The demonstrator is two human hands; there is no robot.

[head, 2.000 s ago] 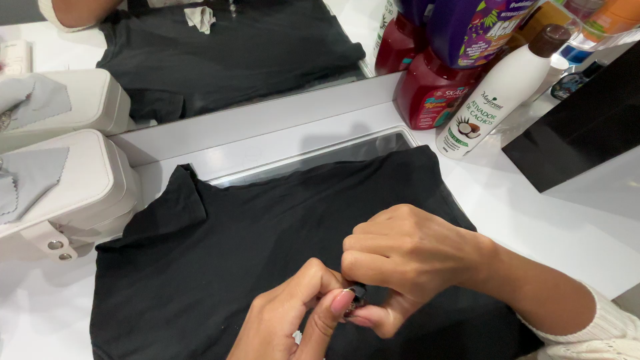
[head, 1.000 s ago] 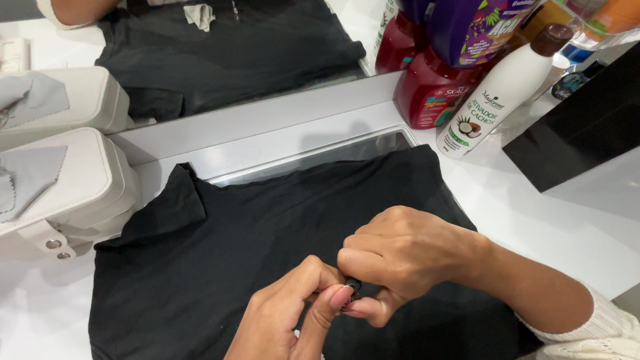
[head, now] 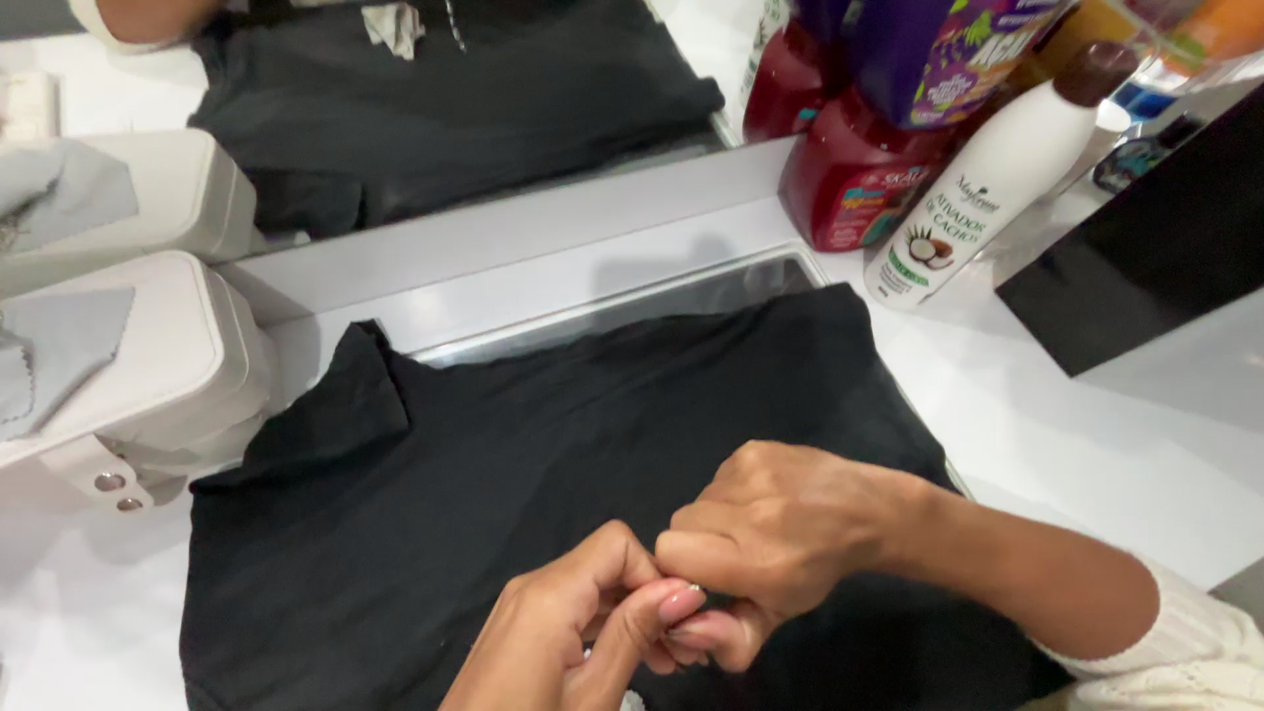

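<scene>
My left hand (head: 583,622) and my right hand (head: 770,543) meet fingertip to fingertip above a black cloth garment (head: 474,474) spread on the white tabletop. The thumb and fingers of each are pinched together, and a tiny pale glint shows at my left thumb's tip. What they pinch is too small and too covered to name. A bit of something whitish (head: 632,701) peeks out below my left hand at the bottom edge.
At left, a white case (head: 128,346) with a snap strap carries a grey cloth (head: 69,346). A mirror stands along the back. Back right are a red jar (head: 854,173), a purple container (head: 948,59), a white coconut-pictured bottle (head: 987,188) and a black box (head: 1145,237).
The small black thing that showed between my fingertips in the earlier frames is no longer plainly visible. My hands have stayed together in nearly the same place.
</scene>
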